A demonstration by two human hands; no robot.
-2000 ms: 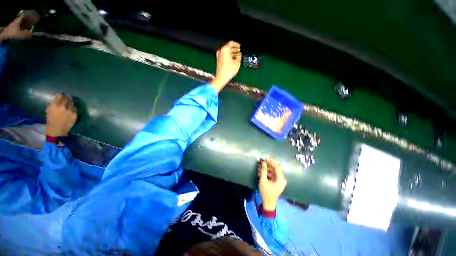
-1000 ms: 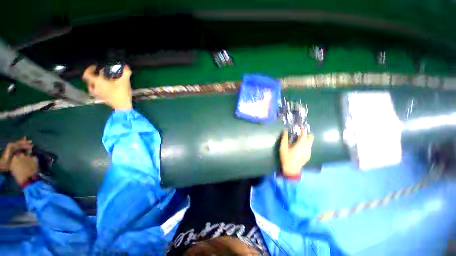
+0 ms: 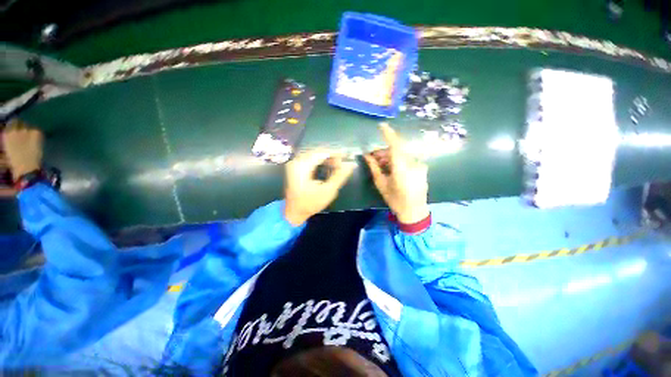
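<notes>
The open black phone body (image 3: 288,118) lies on the green bench in front of me, tilted, with orange and white marks inside and a silvery near end. My left hand (image 3: 318,179) and my right hand (image 3: 397,171) meet just right of it, fingertips almost touching. Something small and dark seems to be pinched between them, too blurred to name. The blue parts bin (image 3: 410,65) stands beyond my hands and holds tiny white and tan-orange bits. The component pile (image 3: 434,96), black and silver, lies right of the bin.
The white sheet or tray (image 3: 577,140) lies on the right of the bench (image 3: 213,118). The worn pale ledge (image 3: 508,35) runs behind, with the green conveyor (image 3: 257,16) beyond. Another person's hand (image 3: 23,151) and blue sleeve are at the left edge.
My left hand has come back from the conveyor side to meet my right hand, which has left the pile. The phone body now lies on the bench. The view has shifted.
</notes>
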